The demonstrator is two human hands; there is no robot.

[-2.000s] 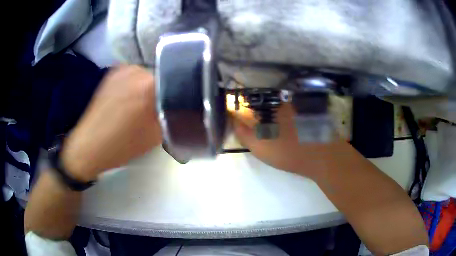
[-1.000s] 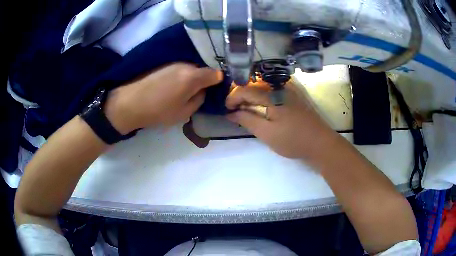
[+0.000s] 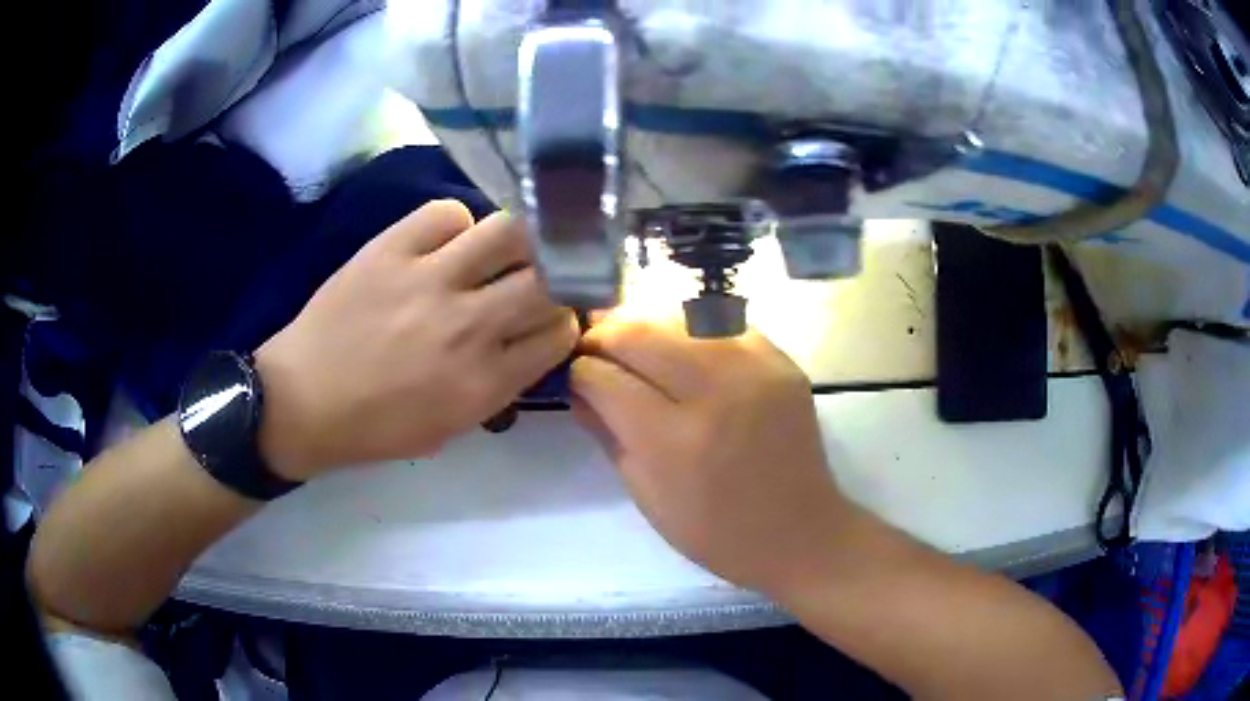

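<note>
A dark navy garment [image 3: 343, 206] lies heaped left of the white sewing machine head [image 3: 713, 82]. My left hand [image 3: 425, 329] grips an edge of it just below the shiny metal guard [image 3: 572, 151]. My right hand [image 3: 713, 452] pinches the same navy edge, fingertips touching or nearly touching those of my left hand. The edge is mostly hidden between the fingers. The needle and presser foot are hidden behind the guard and hands. The tension knob [image 3: 714, 308] hangs just above my right hand.
A black phone [image 3: 990, 329] lies on the cream machine bed [image 3: 877, 322]. Black scissors [image 3: 1121, 466] lie right of it. White cloth [image 3: 1193, 438] is at the table's right end. A blue basket [image 3: 1165, 623] with a red item is below. The white table [image 3: 439, 548] has a ruler-marked front edge.
Both hands have moved down, toward the table's front, away from under the machine head, with the navy edge between them. The view has shifted a little.
</note>
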